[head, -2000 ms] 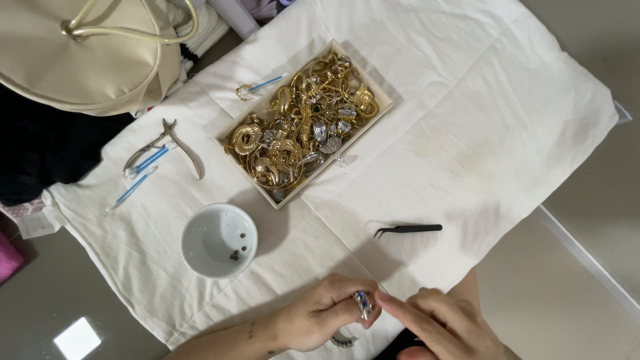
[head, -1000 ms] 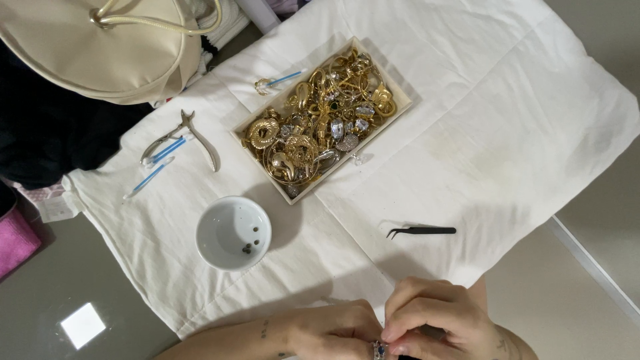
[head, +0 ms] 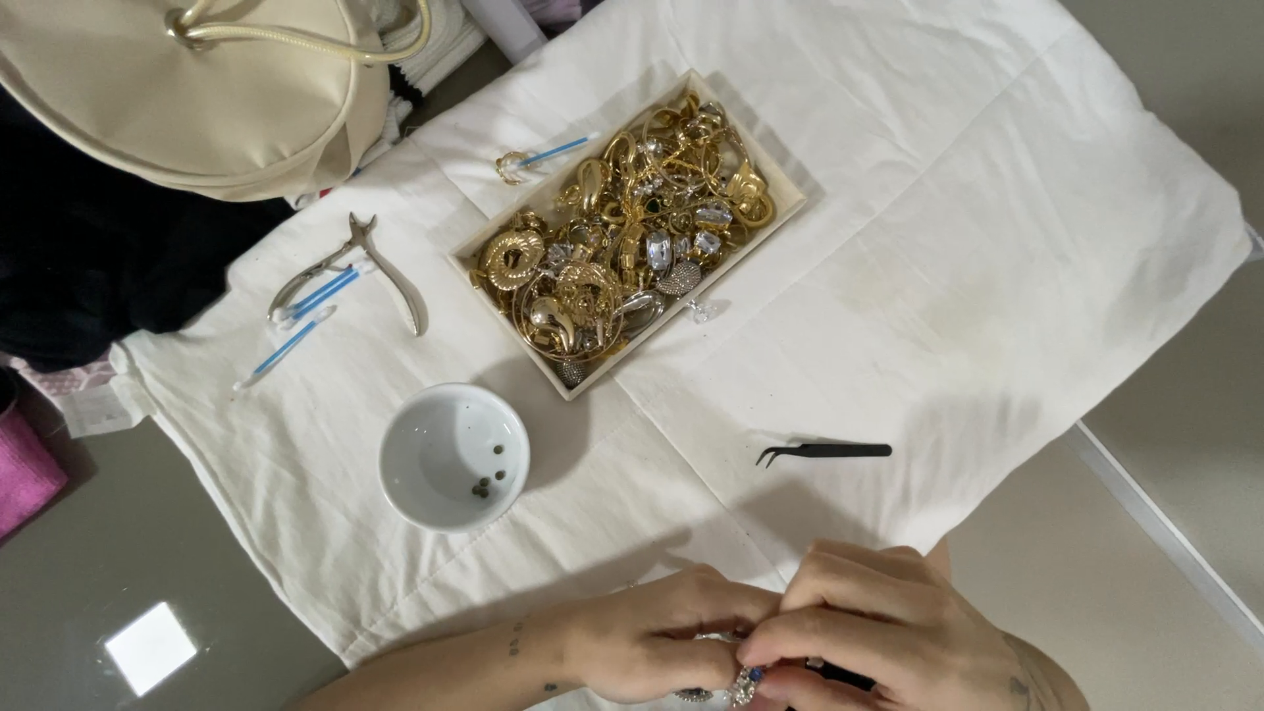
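Observation:
At the lower edge my left hand grips a silver jewelry piece with clear and blue stones. My right hand pinches the same piece from the right, its fingertips touching those of my left. Above them black curved-tip tweezers lie on the white cloth. A white bowl up and left of my hands holds several small dark round bits. Farther up, a cream tray is heaped with gold and silver jewelry. Part of the held piece is hidden by my fingers.
Metal nippers and several blue cotton swabs lie left of the tray. Another swab lies by a gold ring above it. A beige bag fills the upper left corner, beside black fabric.
Two seconds ago my right index finger was extended toward the piece in my left hand; now my right fingers are bent around it. The view has shifted slightly.

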